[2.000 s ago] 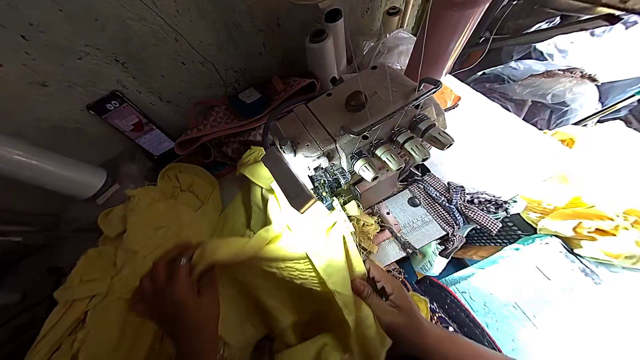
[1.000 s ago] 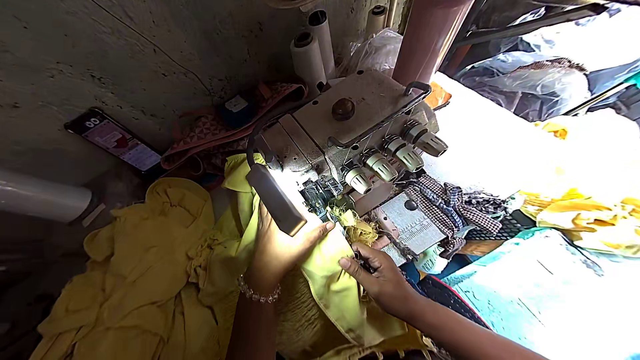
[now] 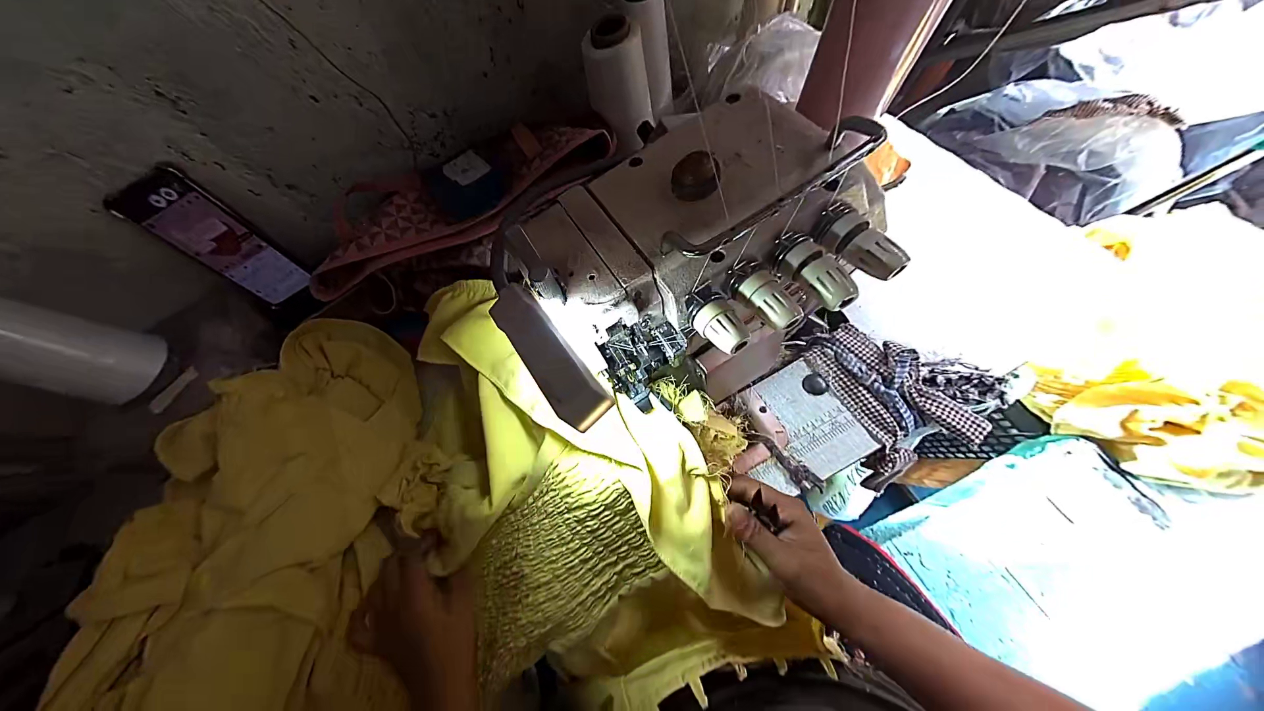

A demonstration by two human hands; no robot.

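Note:
Yellow fabric with a gathered, shirred panel [image 3: 568, 553] lies under the presser area of an overlock sewing machine [image 3: 681, 227], lit by its lamp. My right hand [image 3: 780, 538] pinches the fabric's edge just right of the needle area; a small dark metal tool, perhaps thread snips, shows between its fingers. Lower left, in shadow, my left hand [image 3: 420, 612] grips part of the yellow fabric, its fingers partly hidden by folds. Frayed thread trimmings [image 3: 721, 430] hang beside the machine's cutting side.
A heap of yellow cloth [image 3: 267, 523] lies at left. Behind it are a lit smartphone [image 3: 217, 237] and a patterned pouch [image 3: 415, 222]. Thread cones [image 3: 617, 79] stand behind the machine. Checked cloth strips [image 3: 889, 380] lie right of it, near a light blue surface [image 3: 1047, 533].
My left hand has moved from beside the presser area down and left to the fabric's shadowed part. My right hand stays at the fabric's right edge.

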